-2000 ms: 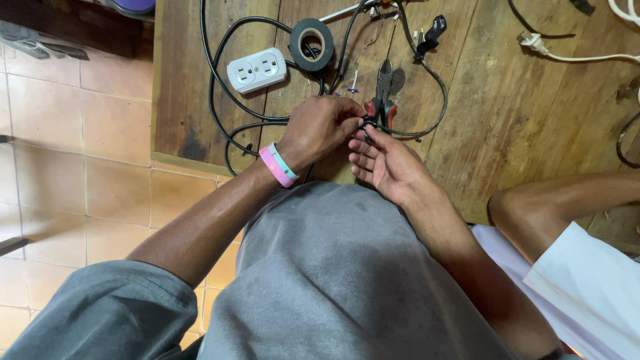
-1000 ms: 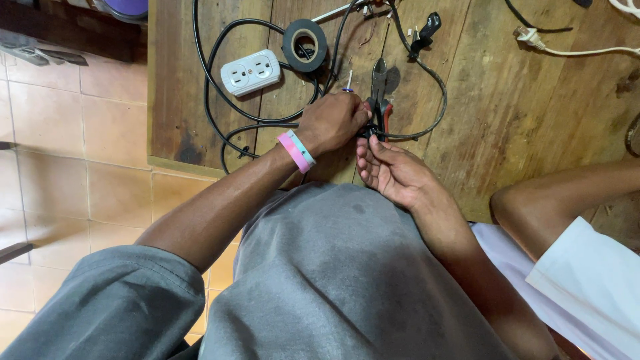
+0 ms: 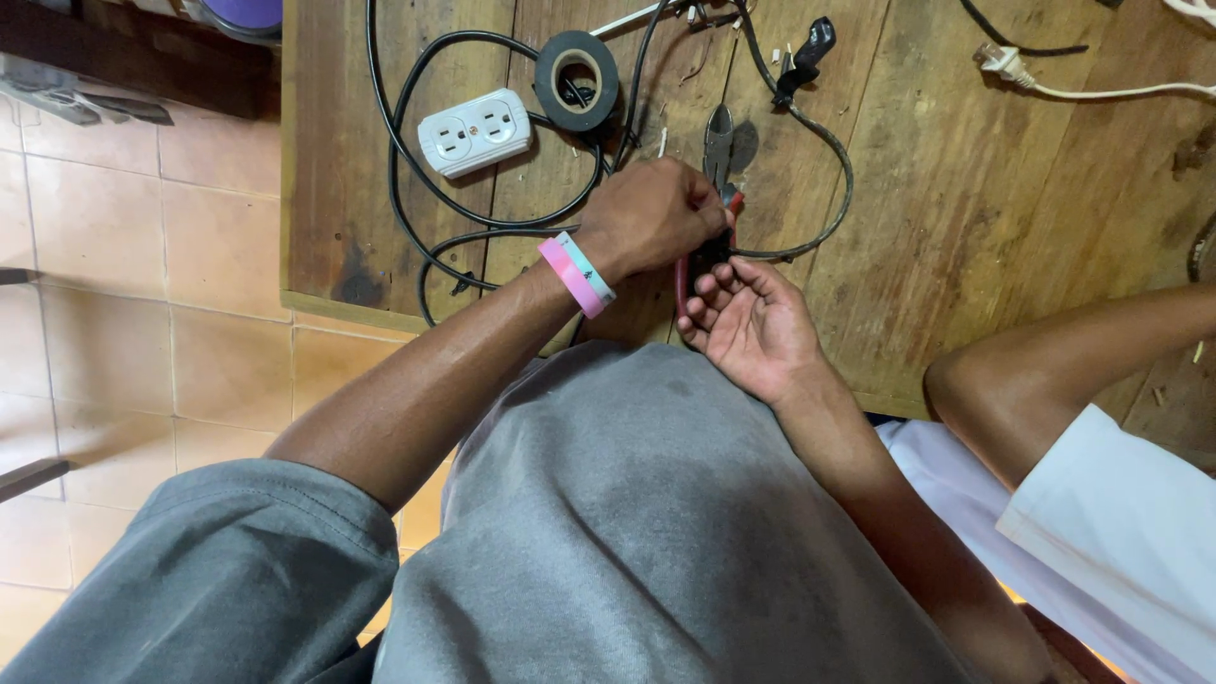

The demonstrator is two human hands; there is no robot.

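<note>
My left hand [image 3: 655, 217], with pink and pale blue wristbands, pinches a small black piece [image 3: 711, 253] at the end of a dark cable [image 3: 836, 211]; its exact kind is unclear. My right hand [image 3: 755, 328] is palm up just below, its thumb and fingertips on the same black piece. Pliers [image 3: 719, 142] with red handles lie on the wooden table under the hands, jaws pointing away from me. Left of them are a roll of black electrical tape [image 3: 547, 81] and a white double outlet [image 3: 475, 133].
A black cable [image 3: 407, 204] loops around the outlet. A black taped piece [image 3: 807, 59] stands on the dark cable. At the right are a white cord with a plug [image 3: 1007, 65] and another person's bent arm [image 3: 997, 380]. The table [image 3: 332, 237] ends above a tiled floor.
My right hand has turned and its fingers are more curled than two seconds ago. My left hand has shifted slightly over the black piece. The pliers stay on the table.
</note>
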